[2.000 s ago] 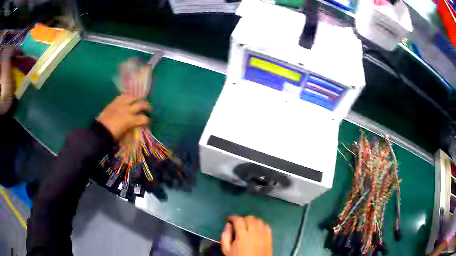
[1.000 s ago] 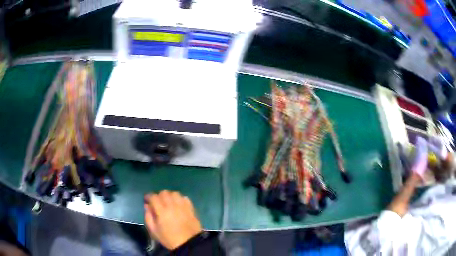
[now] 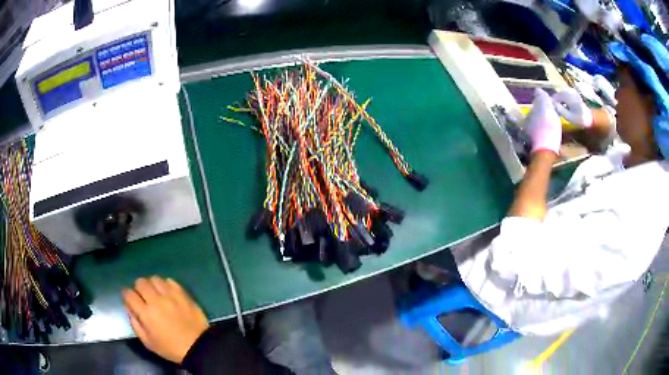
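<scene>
My right hand [image 3: 167, 319] rests palm down at the bench's near edge, in front of the white machine [image 3: 110, 161], holding nothing that I can see. My left hand is not in view. A pile of twisted multicolour wire harnesses [image 3: 312, 154] lies on the green bench right of the machine, black connectors toward the near edge. One harness lies angled off its right side. A second wire bundle [image 3: 20, 242] lies left of the machine, cut off by the picture's edge. The machine's round black fitting [image 3: 117, 220] has no wire visible in it.
A grey cord [image 3: 213, 212] runs over the green bench [image 3: 433, 124] between machine and pile. A pale-edged parts tray [image 3: 480, 95] stands at the right. A person in white [image 3: 572, 242], with gloved hands, works at it. A blue stool [image 3: 458, 318] stands below the bench.
The view has swung right, so machine and piles sit further left. My left hand, on the left bundle two seconds ago, is out of view. My right hand stays before the machine.
</scene>
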